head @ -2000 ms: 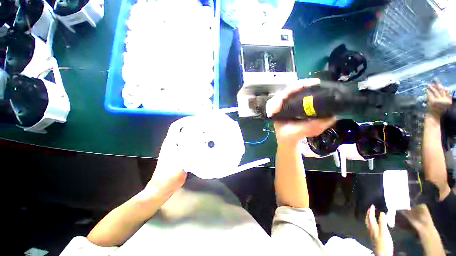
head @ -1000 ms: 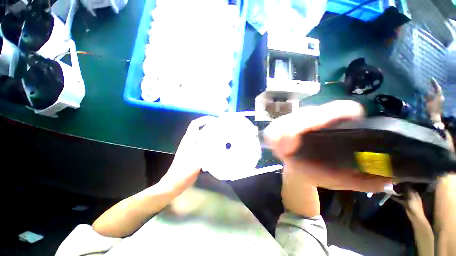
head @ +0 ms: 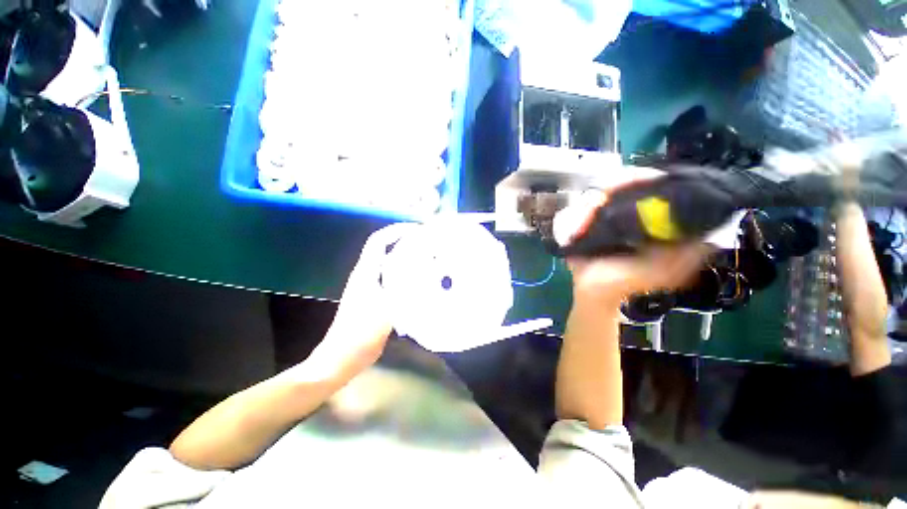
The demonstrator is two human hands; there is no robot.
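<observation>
My left hand (head: 360, 313) holds a white camera housing (head: 453, 288) by its left side, its round base with a dark centre hole facing up. A thin white side arm sticks out of it to the right. My right hand (head: 622, 263) is closed around the black electric screwdriver (head: 666, 211) with a yellow label, held roughly level. Its front end is at the brownish pickup end of the pale screw feeder (head: 569, 159); the tip is hard to make out. Screws are too small to tell.
A blue tray (head: 323, 207) heaped with white rings lies behind the housing. Finished-looking white and black housings (head: 75, 164) stand at the left. Black parts (head: 696, 139) and more housings lie at the right. Another person's arm (head: 860, 288) reaches in at the far right, near a clear tray (head: 816, 288).
From a second ago, my right hand and the screwdriver have moved back from beside the housing to the feeder's front. The left hand still holds the housing, nearly unmoved.
</observation>
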